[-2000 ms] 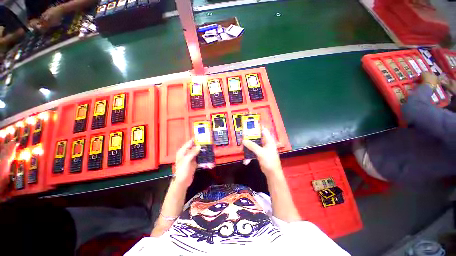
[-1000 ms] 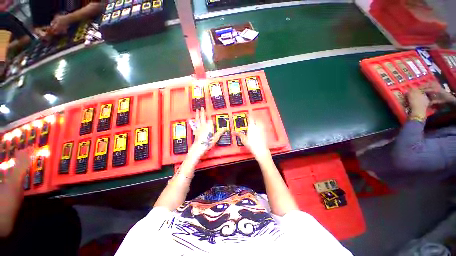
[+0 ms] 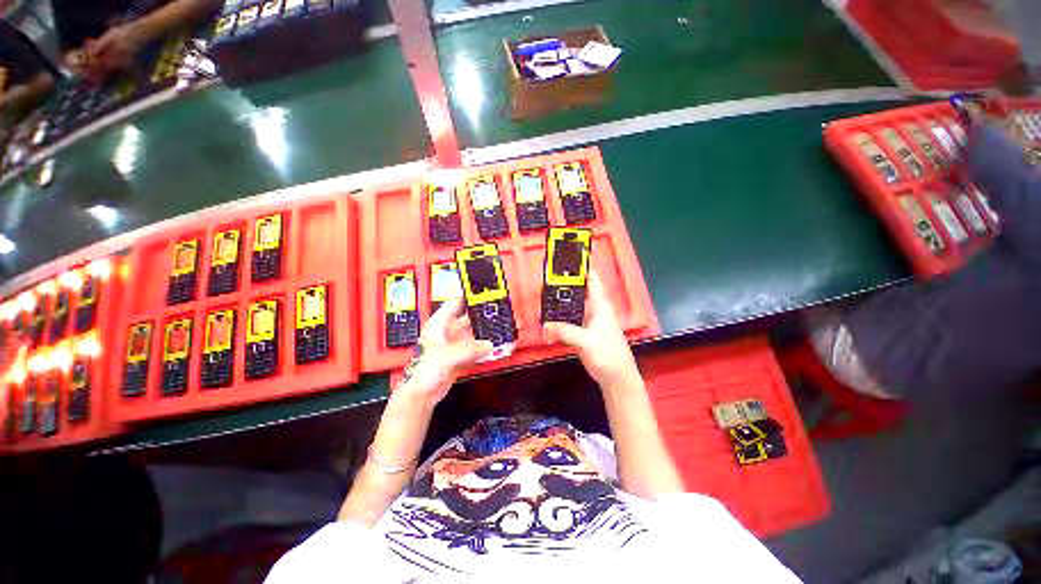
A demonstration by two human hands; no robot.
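Note:
My left hand (image 3: 442,348) holds a black keypad phone (image 3: 487,299) with a yellow frame, upright, its screen dark. My right hand (image 3: 594,331) holds a second such phone (image 3: 566,277), also with a dark screen. Both are above the front row of the red tray (image 3: 392,241) in front of me. In that tray's back row stand several phones with pale screens, one of them at the right end (image 3: 574,192). In its front row, at the left, lie a phone with a lit screen (image 3: 401,308) and another (image 3: 446,285), partly hidden by my left hand and its phone.
More red trays of phones (image 3: 244,394) lie to the left. A small brown box (image 3: 559,95) with white and blue pieces is on the green belt (image 3: 742,57). At right, a person's sleeve (image 3: 1007,171) reaches over another red tray (image 3: 858,143). A lower red tray (image 3: 788,491) holds set-aside pieces (image 3: 753,439).
My hands were down in the tray and now hold up two phones from its front row. Two phones now lie at that row's left. The small brown box has moved right along the belt.

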